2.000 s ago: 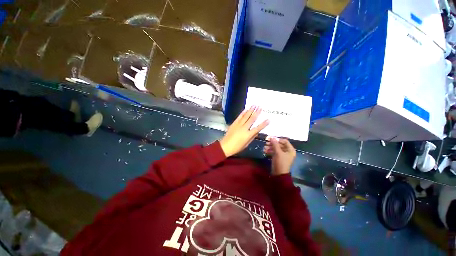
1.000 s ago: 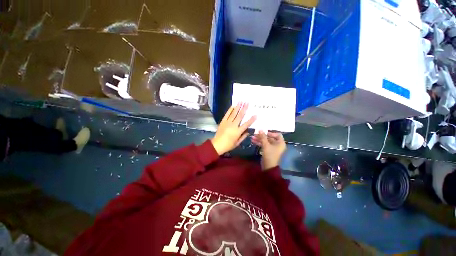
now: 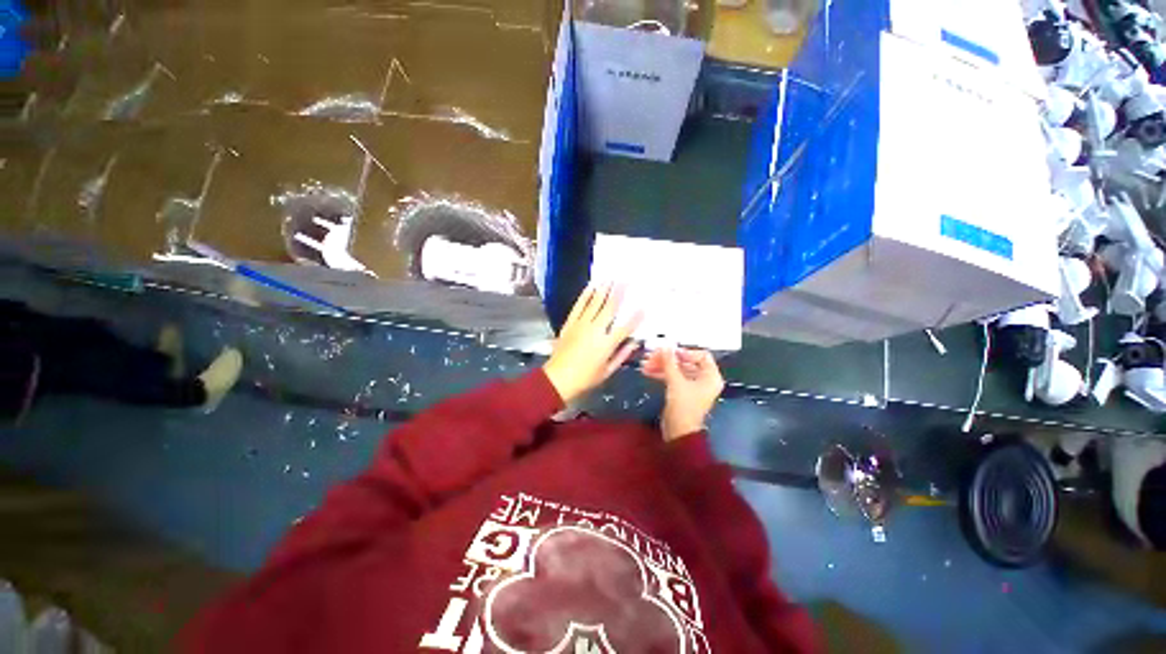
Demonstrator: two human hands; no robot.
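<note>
A white retail box (image 3: 691, 291) with small dark print stands on the dark green bench in front of me. My left hand (image 3: 596, 340) lies flat on its left front part, fingers spread. My right hand (image 3: 684, 382) is at the box's front edge, fingers bent and thumb close to them; whether it pinches the lid flap cannot be told. To the left are open boxes (image 3: 371, 147) in rows, brown inside, with white parts in clear film. The front side of the box under my hands is hidden.
Stacked closed blue and white boxes (image 3: 953, 179) stand to the right. An upright white box (image 3: 636, 96) stands beyond my hands. White security cameras (image 3: 1119, 230) lie heaped at far right. A round black stool (image 3: 1010, 501) is below the bench, and a person's foot (image 3: 221, 376) shows at left.
The view has shifted over the two seconds, so the closed boxes sit further left and more cameras show at right. Both hands stay at the white box's front, with little visible change.
</note>
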